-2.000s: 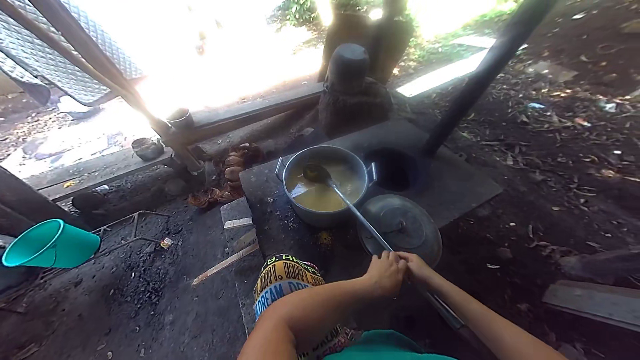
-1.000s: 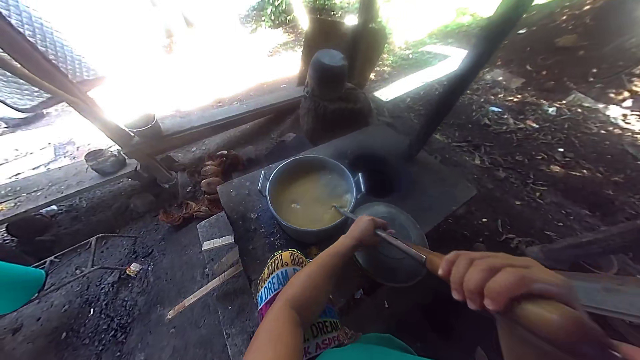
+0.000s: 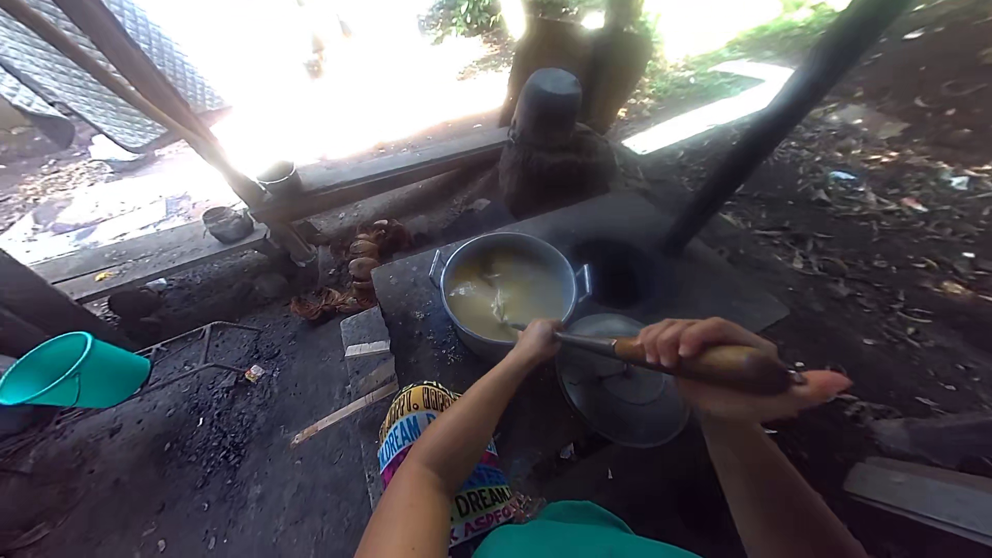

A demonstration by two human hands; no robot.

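Both my hands are on a long-handled ladle (image 3: 590,344) with a metal shaft and a wooden grip. My left hand (image 3: 539,339) holds the shaft close to the rim of a metal pot (image 3: 573,298). Farther up, my right hand (image 3: 709,360) is closed around the wooden grip. The ladle's lower end dips into cloudy yellowish liquid (image 3: 504,291) in the pot, and its bowl is hidden there. Below and to the right of the pot lies a round metal lid (image 3: 620,418), partly behind my right hand and the handle.
The pot stands on a dark stove top (image 3: 697,287) with an open hole (image 3: 612,271) beside it. A slanting post (image 3: 775,132) rises at the right. Coconut husks (image 3: 363,267), a metal rack (image 3: 205,349) and a teal bucket (image 3: 77,372) are at the left.
Two seconds ago my hands were together low on the handle and the ladle's bowl showed above the liquid; now they are apart and the bowl is under the liquid.
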